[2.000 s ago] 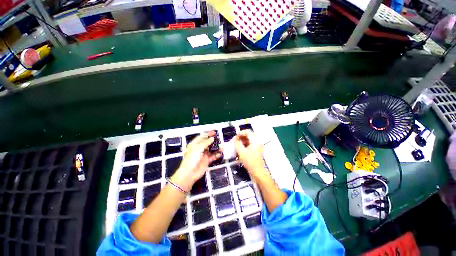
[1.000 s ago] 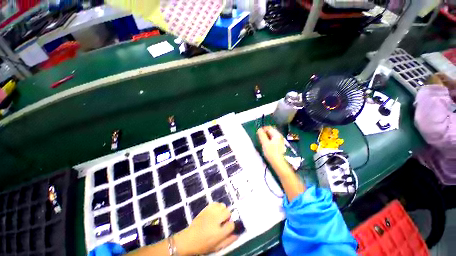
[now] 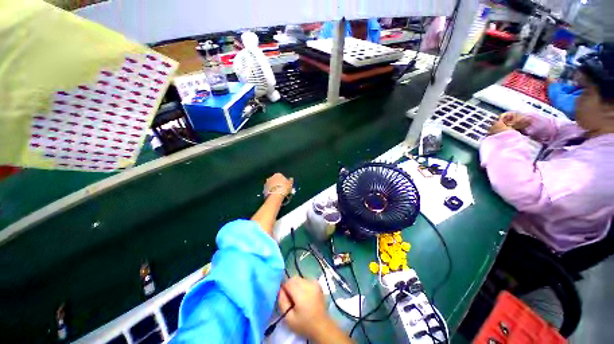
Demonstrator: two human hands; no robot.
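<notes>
My left hand [image 3: 277, 186] is stretched out over the green conveyor belt [image 3: 195, 181]. Its fingers are bent, and what is under them is hidden. My right hand [image 3: 303, 304] is low over the bench, curled around a thin dark corded tool [image 3: 273, 327], whose end shows below the fingers. Two narrow circuit board assemblies lie singly on the belt at lower left, one here [image 3: 147, 278] and one here [image 3: 61, 322]. The white blister tray [image 3: 121, 337] with black squares is cut off by the bottom edge and partly covered by my left sleeve.
A black fan [image 3: 378, 200], a grey-silver bottle [image 3: 324, 218], tweezers [image 3: 330, 269], yellow finger cots [image 3: 392, 254] and a white power strip [image 3: 416, 311] stand or lie on the bench. A label sheet [image 3: 101, 114] hangs at upper left. A person in pink [image 3: 545, 181] sits at right.
The view has swung right. My left hand has moved from the white tray out over the belt. My right hand has come back from beside the bottle to lower on the bench.
</notes>
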